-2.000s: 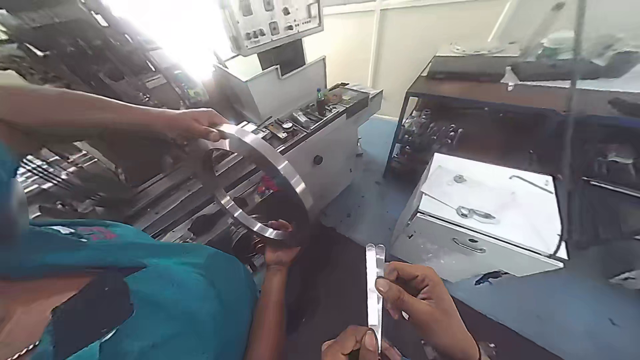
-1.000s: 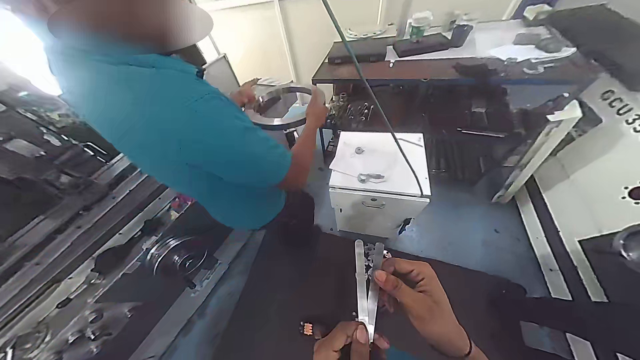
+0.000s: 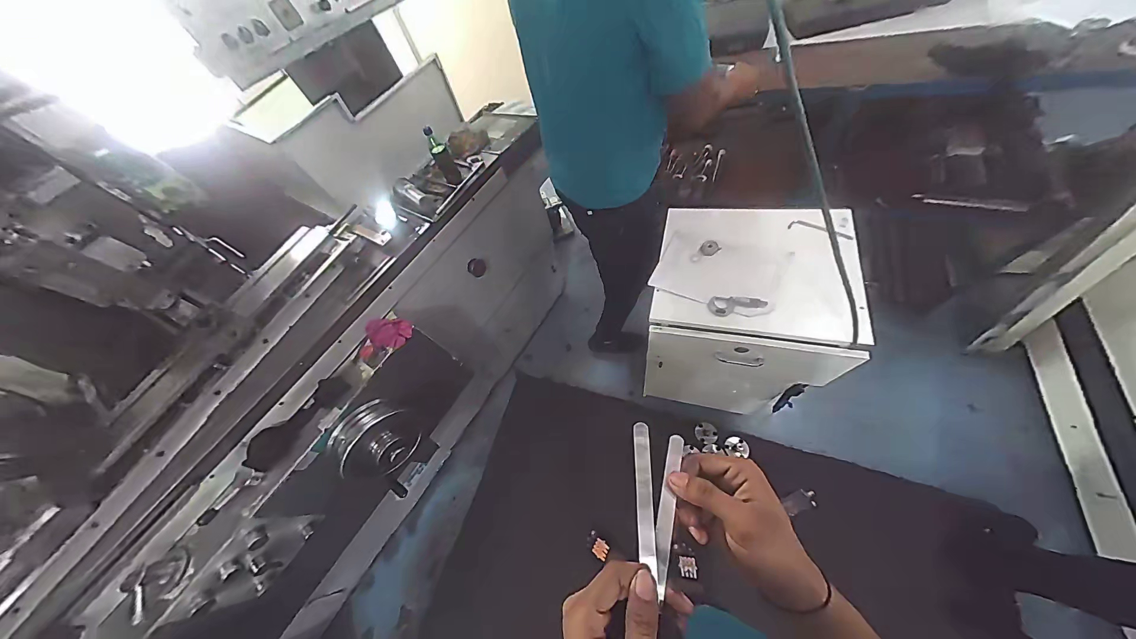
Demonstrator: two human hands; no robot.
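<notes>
Two thin metal strips with rounded ends, like feeler gauge blades (image 3: 645, 497), spread in a narrow V in front of me. My left hand (image 3: 621, 603) pinches their joined lower end between thumb and fingers. My right hand (image 3: 737, 510) holds the right-hand strip near its upper part. Small round metal parts (image 3: 736, 446) lie on the dark cloth (image 3: 532, 497) just beyond my right hand. A small orange part (image 3: 599, 546) and a small part with pale pieces (image 3: 687, 566) lie to either side of the strips.
A white cabinet (image 3: 683, 355) bearing a micrometer (image 3: 737, 305) and a hex key (image 3: 818, 228) stands ahead. A co-worker in a teal shirt (image 3: 603, 106) stands behind it by a workbench. A large machine with a handwheel (image 3: 377, 444) runs along the left. A green hose (image 3: 812, 169) hangs ahead.
The co-worker, who held a large metal ring earlier, has moved to the workbench and turned away; the ring is no longer visible. Both my hands keep hold of the strips. The view has swung considerably.
</notes>
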